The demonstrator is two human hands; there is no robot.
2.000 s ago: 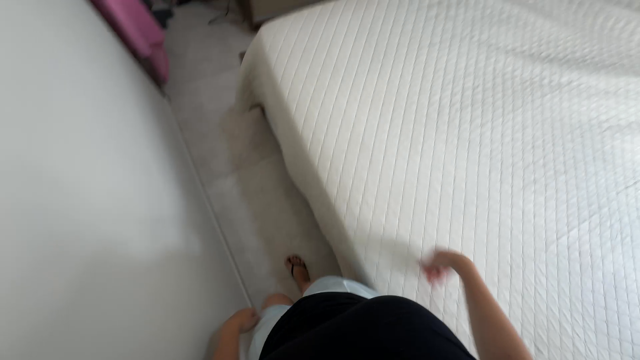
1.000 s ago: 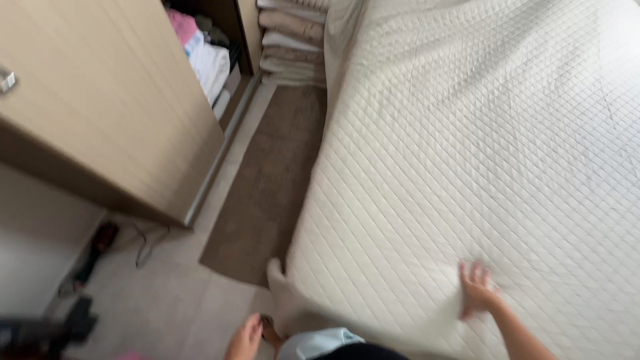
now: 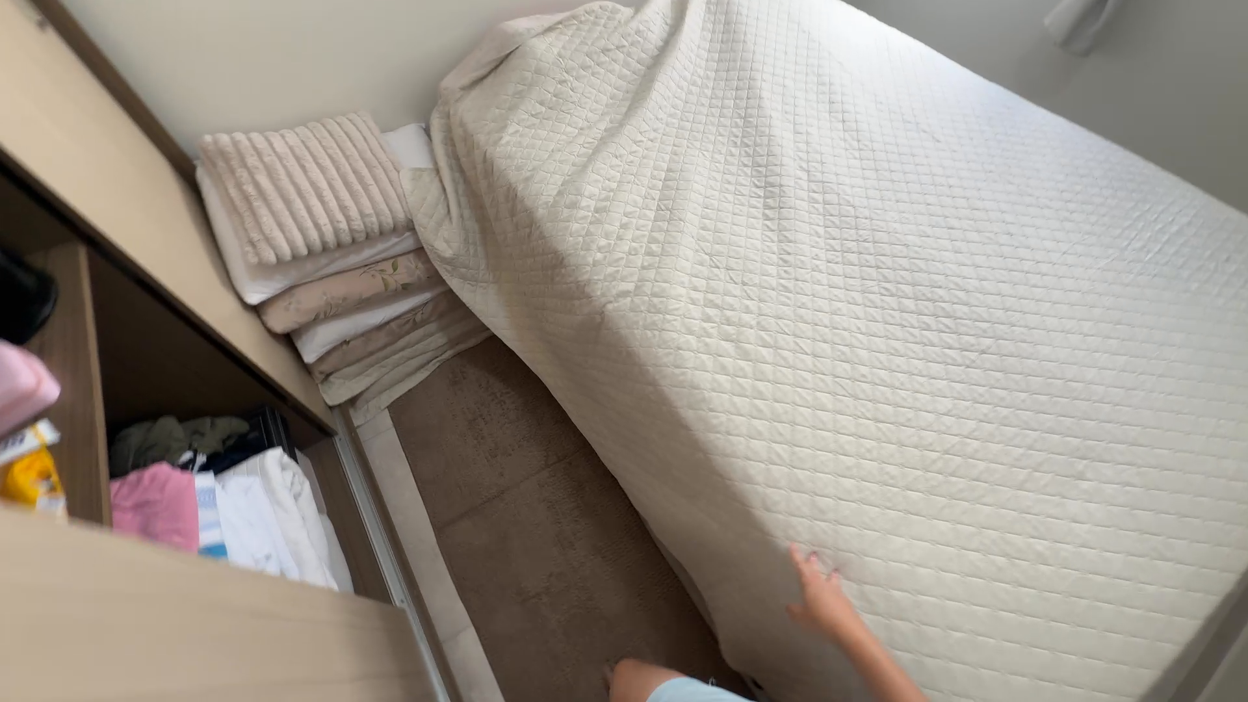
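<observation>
My right hand touches the edge of a cream quilted bedspread, near where its top turns down to the side. Its fingers are spread and hold nothing. The bedspread lies over the bed, smooth in its lower part, with folds and ripples towards the far end. My left hand is not in view. At the bottom edge, bare skin, seemingly my knee, shows beside the light blue shorts.
Folded bedding and pillows, a ribbed beige one on top, stand stacked between bed and wardrobe. A brown rug runs along the bed. The wardrobe is open at the left, with folded clothes inside.
The view has swung towards the bed's far end and the wardrobe. My right hand was raised and blurred, then over the bedspread; now it is at the edge. My left hand has left the view.
</observation>
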